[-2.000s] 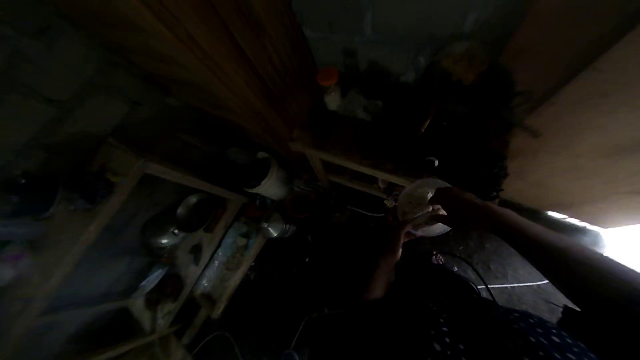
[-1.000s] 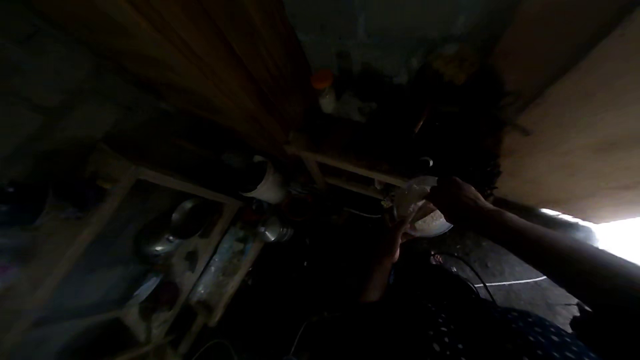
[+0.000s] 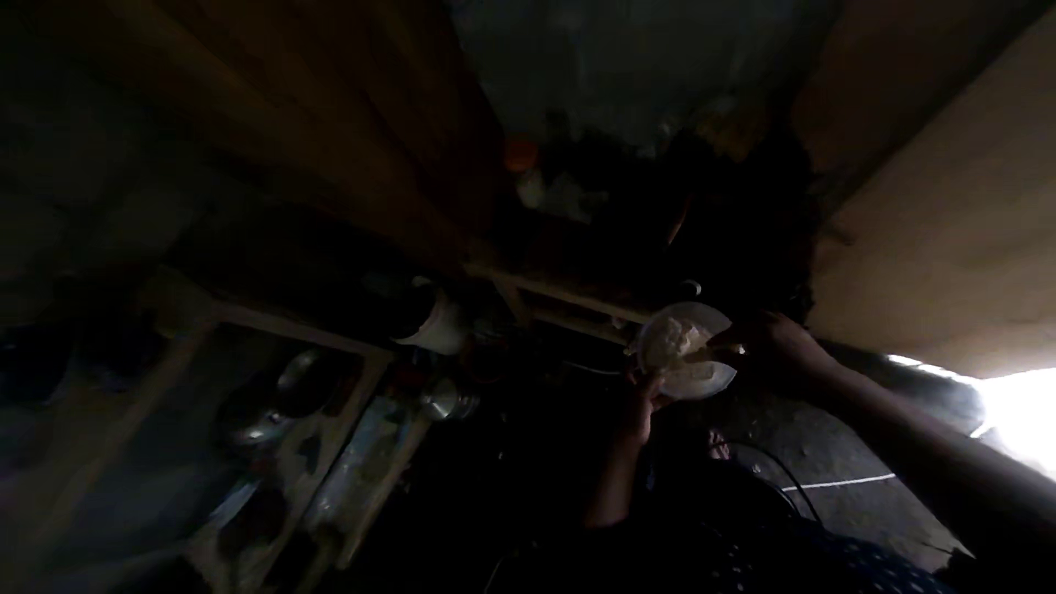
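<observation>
My left hand [image 3: 645, 406] grips the near left rim of a pale bowl [image 3: 716, 381], its fingers at the edge. A lumpy whitish mass, perhaps dough, lies inside the bowl. My right hand [image 3: 771, 340] is at the bowl's right side, with its fingers reaching over the rim. A light stick-like thing, perhaps a spoon handle, shows by these fingers, but the dark hides whether they hold it.
Behind the bowl runs a wooden frame [image 3: 577, 299]. A jar with an orange lid [image 3: 521, 155] stands farther back. To the left are a white bucket [image 3: 441, 330], a metal pot [image 3: 256, 429] and a wooden rack [image 3: 289, 323]. A white cord [image 3: 841, 482] lies on the floor.
My right hand has moved from over the bowl to its right side, and the whitish mass shows more plainly. My left hand stays at the bowl.
</observation>
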